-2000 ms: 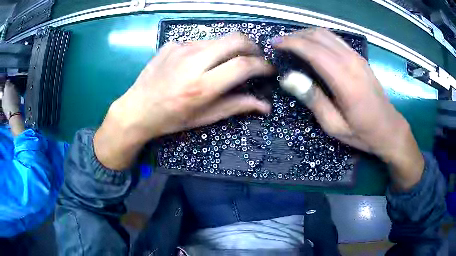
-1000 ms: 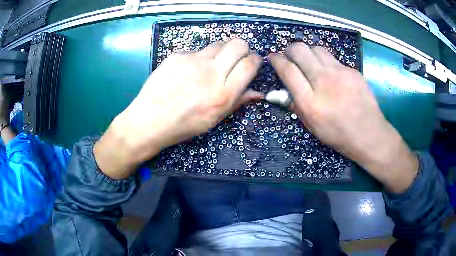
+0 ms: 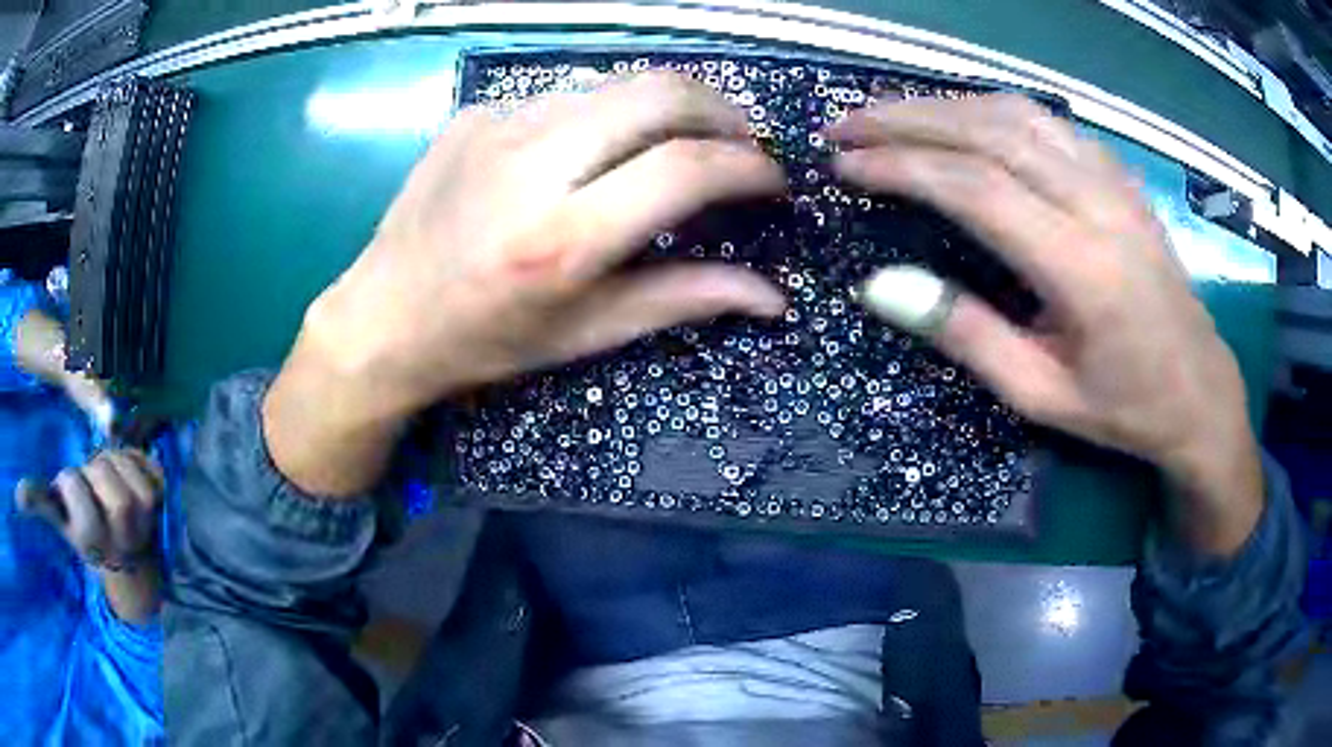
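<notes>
A shallow black parts tray [image 3: 760, 527] full of tiny silver and dark nuts [image 3: 665, 401] lies on the green bench top in front of me. My left hand [image 3: 533, 256] is over the tray's upper left, thumb apart from the fingers. My right hand [image 3: 1059, 270] is over the upper right, thumb and fingers also apart. A pale finger cot [image 3: 909, 298] covers the right thumb tip. Nuts show between the two hands. No held part can be seen, but the palms are hidden, and the left hand's fingers are slightly blurred.
Dark housings [image 3: 132, 234] stand side by side on the bench at left. A silver conveyor rail [image 3: 701, 21] runs behind the tray, with the green belt [image 3: 906, 26] beyond it. A neighbouring person's hand [image 3: 110, 511] and blue sleeves are at the left edge.
From one second ago, my hands have moved apart and the thumbs have spread from the fingers. The neighbour's hands have come further into view at left.
</notes>
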